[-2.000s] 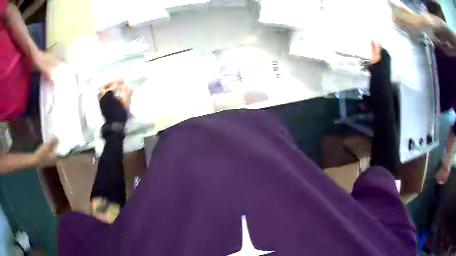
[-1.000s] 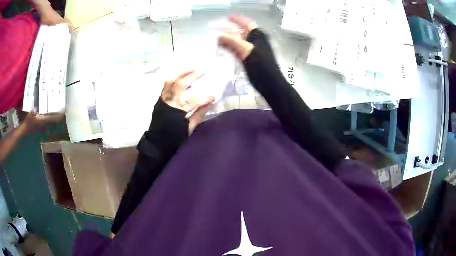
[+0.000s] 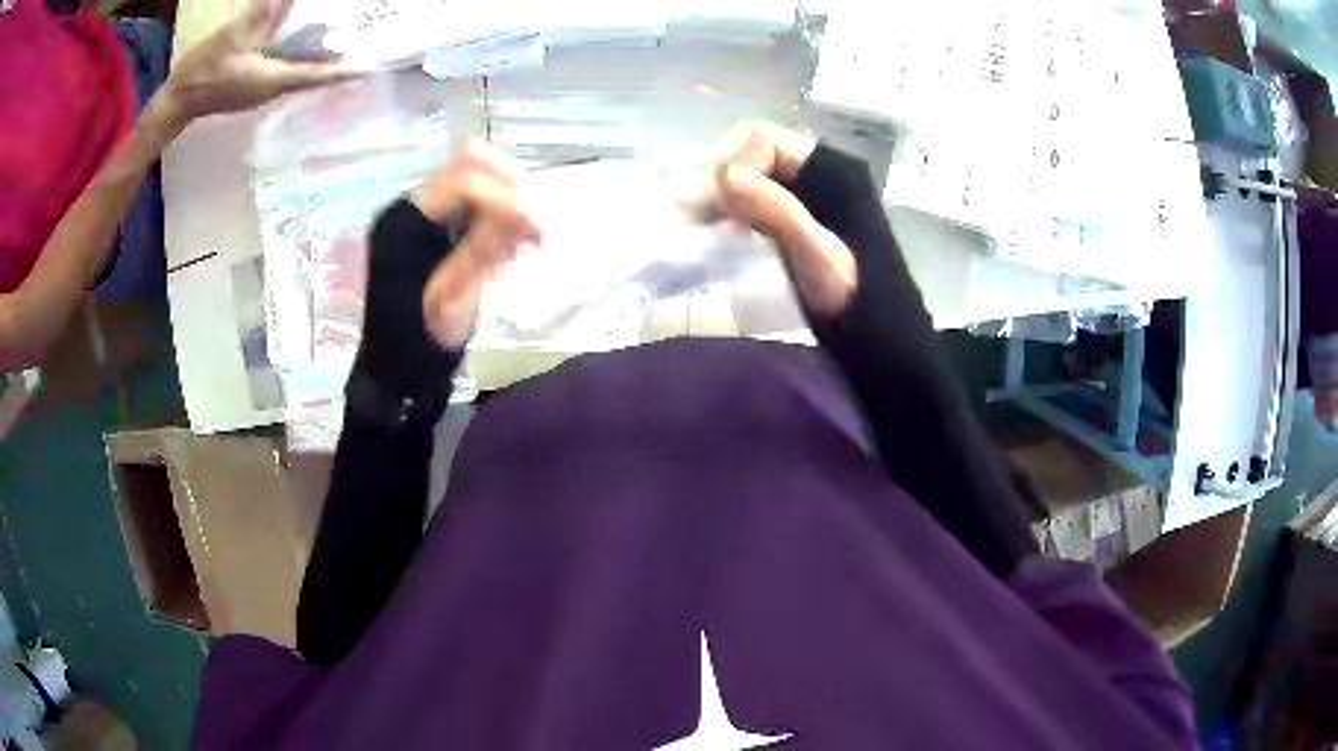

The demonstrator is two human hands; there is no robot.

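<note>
A bright white oblong point(image 3: 609, 220), which looks like a product box with glossy film around it, lies between my hands over the table near its front edge; glare and blur hide its outline. My left hand point(image 3: 477, 220) has its fingers curled at its left end. My right hand point(image 3: 770, 198) has its fingers bent at its right end. Both hands are blurred and wear black sleeves up to the palm. Whether the box is fully inside the film cannot be told. A hazy pile of clear poly bags point(image 3: 316, 220) lies left of my left hand.
Overlapping white product boxes point(image 3: 1027, 132) cover the table's right side. More boxes point(image 3: 602, 52) lie at the far side. Another person's hand point(image 3: 235, 66) reaches in at upper left. Open cartons point(image 3: 220, 514) stand below the left edge. A white-topped machine point(image 3: 1240, 352) stands at right.
My hands have moved apart to either end of the white oblong; my right hand came down and to the right. The other person's stack of boxes at left is gone from view, and their hand reaches over the table.
</note>
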